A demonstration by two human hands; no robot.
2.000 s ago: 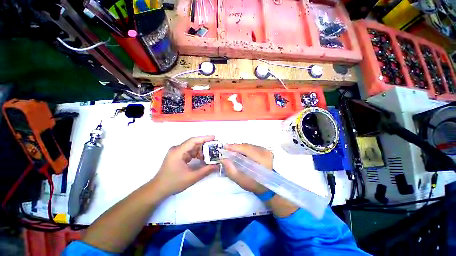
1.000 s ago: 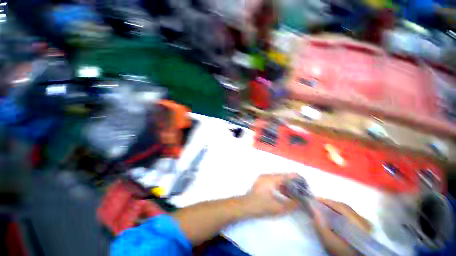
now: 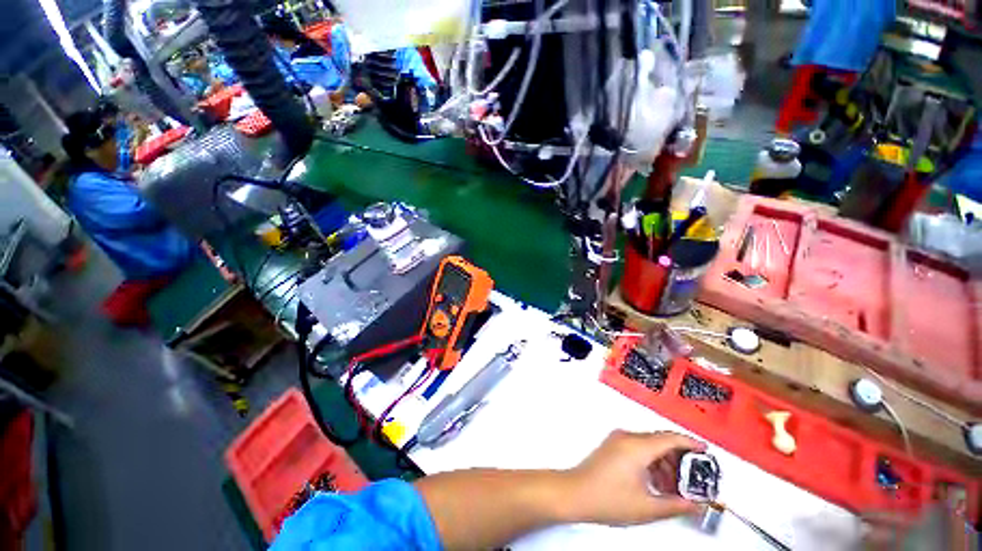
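Observation:
My left hand (image 3: pixel 635 479) holds a small silver-white rounded square housing (image 3: pixel 698 476) between thumb and fingers, its dark inside facing up, over the white sheet. A thin dark metal tool (image 3: pixel 754 525) lies against the housing's lower right edge and runs towards the bottom right. What holds the tool is not shown clearly. A pale blurred patch shows at the bottom right; I cannot tell whether it is my right hand or another thing. The clear plastic strip cannot be made out.
A grey electric screwdriver (image 3: pixel 471 394) and orange multimeter (image 3: pixel 453 312) lie left. A narrow red parts tray (image 3: pixel 743 422), wooden ledge (image 3: pixel 802 371), pen cup (image 3: pixel 659 269) and large pale red tray (image 3: pixel 845 282) stand behind. A red tray (image 3: pixel 282 452) is lower left. A person in blue (image 3: pixel 127 221) is at far left.
The view has swung left and up, so the bench appears further right and lower. The right hand, seen earlier with the clear strip, no longer shows clearly. The left hand still holds the housing.

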